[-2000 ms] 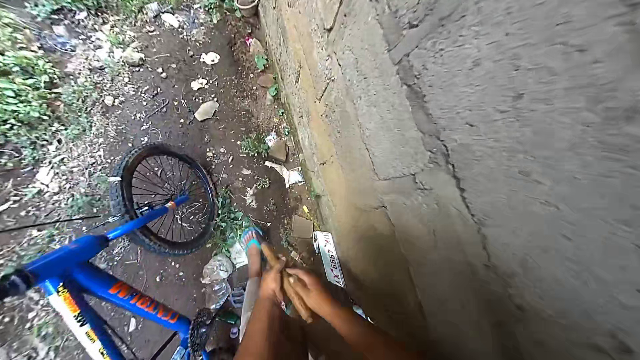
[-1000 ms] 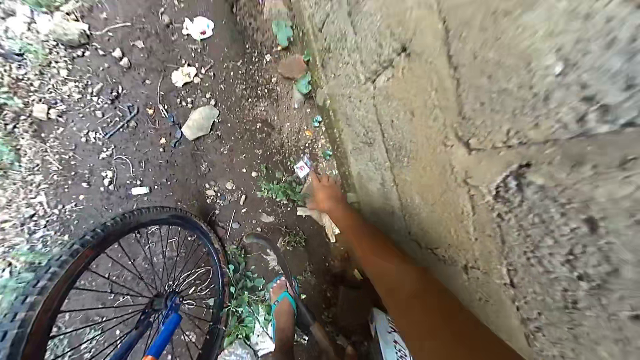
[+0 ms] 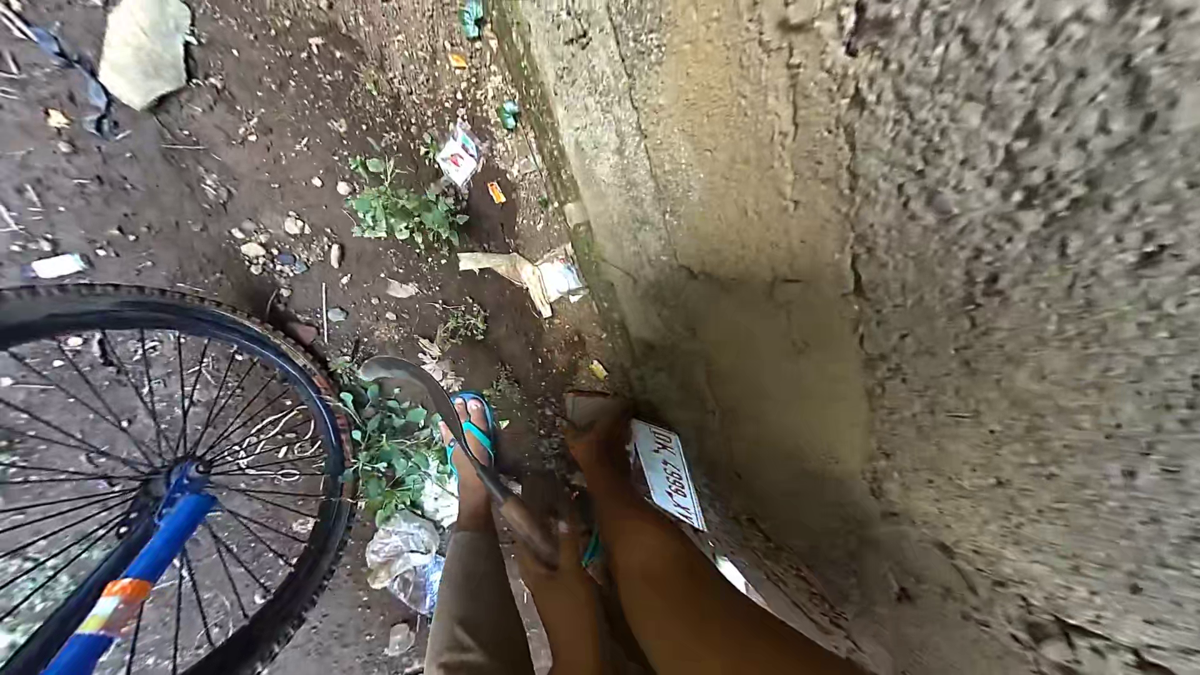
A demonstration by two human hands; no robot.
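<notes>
My left hand (image 3: 561, 567), low in the middle of the view, is closed on the wooden handle of a sickle (image 3: 436, 394). The sickle's curved metal blade points up and left, crossing in front of my foot in a turquoise flip-flop (image 3: 485, 433). My right hand (image 3: 600, 445) reaches down near the wall's base, at a brownish block (image 3: 595, 408). Its fingers are dark and blurred, so whether it grips the block is unclear. Just right of that hand, a white plate with red writing (image 3: 667, 473) leans by the wall.
A bicycle wheel (image 3: 319, 375) with a blue fork (image 3: 141, 572) stands at the left. A rough masonry wall (image 3: 750, 187) fills the right. Green weeds (image 3: 408, 214), a torn wrapper (image 3: 459, 155), pale litter (image 3: 511, 269), clear plastic (image 3: 403, 558) and a flat stone (image 3: 145, 52) lie on the soil.
My right hand has drawn back from the small wrapper by the wall to the block lower down. Two seconds ago both hands were close together around a wooden piece. The view has moved closer to the ground.
</notes>
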